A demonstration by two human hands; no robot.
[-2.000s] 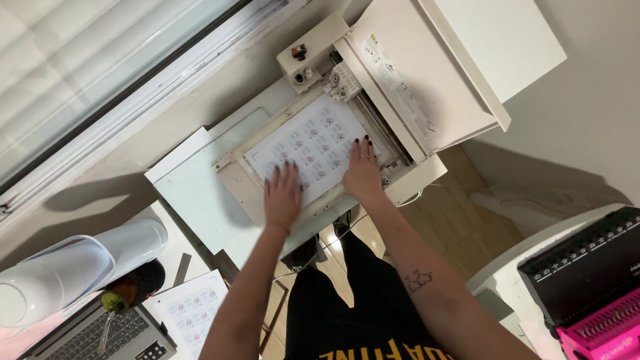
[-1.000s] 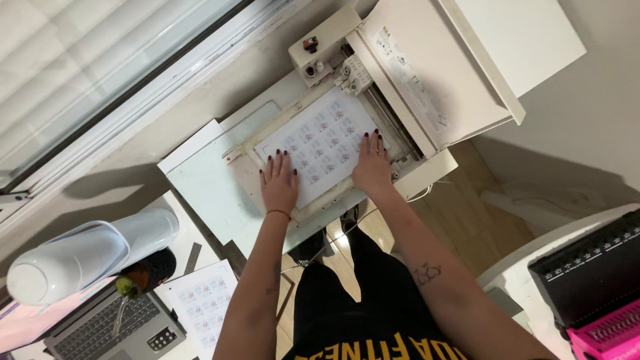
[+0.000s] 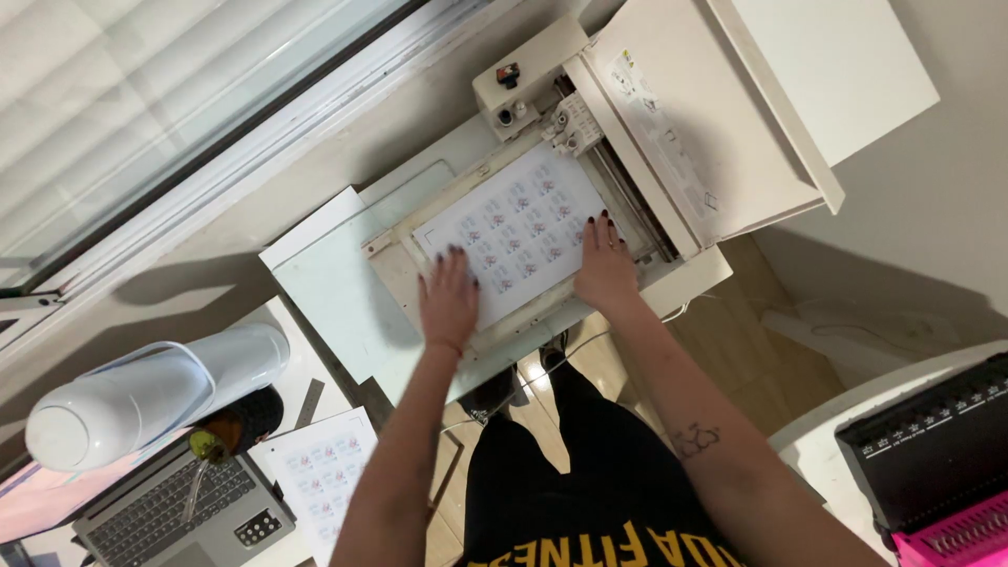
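Note:
A white sheet printed with rows of small designs (image 3: 516,228) lies on the flat cutting mat (image 3: 394,272) of an electronic cutting machine (image 3: 543,59), whose lid is raised. Flat on the sheet's lower left part rests my left hand (image 3: 450,295), fingers spread, slightly blurred. My right hand (image 3: 606,264) lies on the sheet's right edge near the machine's roller bar, fingers together and extended. Neither hand grasps anything. The blade carriage (image 3: 579,126) sits at the upper end of the bar, beyond the sheet.
At lower left are a pale thermos (image 3: 157,394), a laptop (image 3: 181,504), a dark cup with a metal straw (image 3: 244,421), a small ruler (image 3: 311,402) and another printed sheet (image 3: 319,480). A black and pink binding machine (image 3: 929,449) stands at lower right. A cable crosses below the glass tabletop.
Both hands stay on the sheet. My left hand was lower on the sheet's edge two seconds ago and now lies farther onto its printed face. The view has shifted slightly.

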